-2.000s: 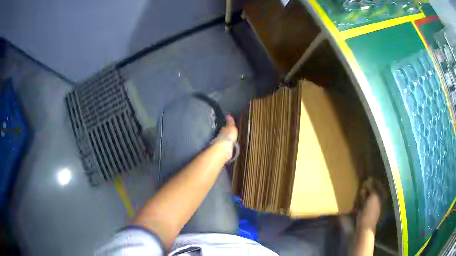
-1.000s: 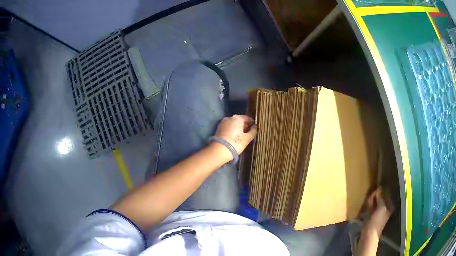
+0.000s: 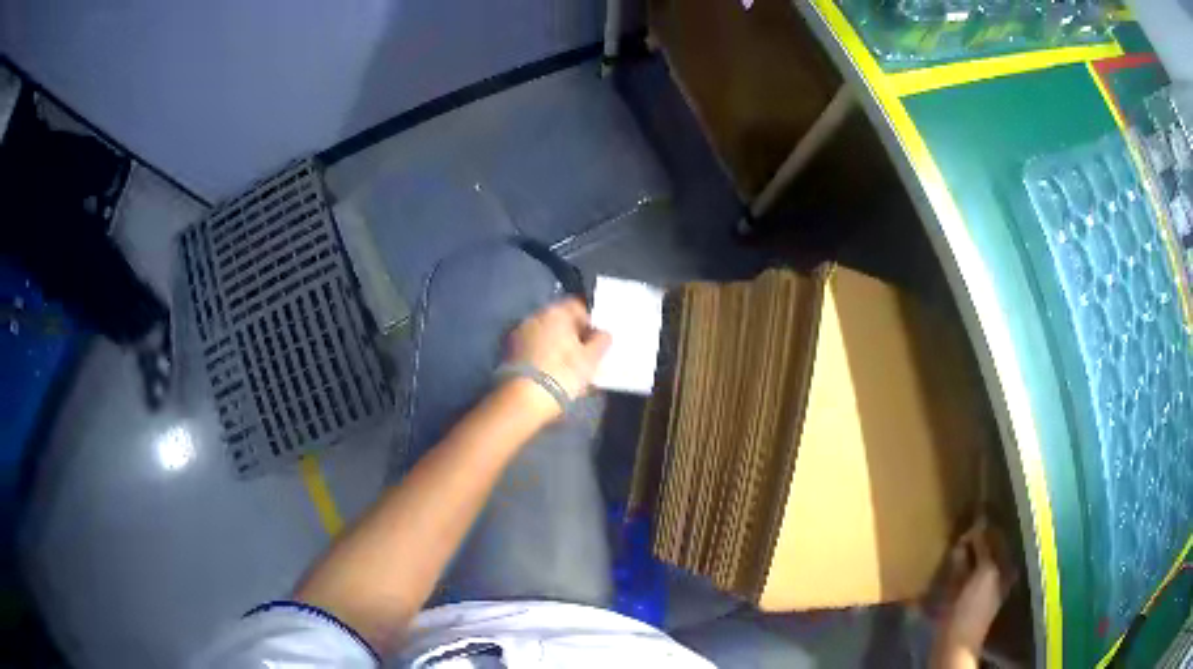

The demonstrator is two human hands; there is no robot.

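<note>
A thick stack of tan cardboard sheets (image 3: pixel 857 444) stands on edge beside my leg, under the bench edge, its ridged edges facing left. My left hand (image 3: pixel 563 346) holds a white paper card (image 3: pixel 625 335) by its left side, just left of the stack. My right hand (image 3: pixel 971 582) is at the lower right corner of the stack, in shadow; its fingers are blurred, and whether they grip the cardboard is unclear.
The green bench (image 3: pixel 975 157) with yellow tape curves along the right and carries a clear blister tray (image 3: pixel 1112 353). A grey slotted pallet (image 3: pixel 281 327) lies on the floor. A cream rack pipe (image 3: pixel 801 154) stands behind the stack. A person's dark-clothed leg (image 3: pixel 92 248) shows at far left.
My left hand has moved slightly left from the stack's edge and now holds a white card. Another person's leg has appeared at far left. My right hand stays near the stack's corner.
</note>
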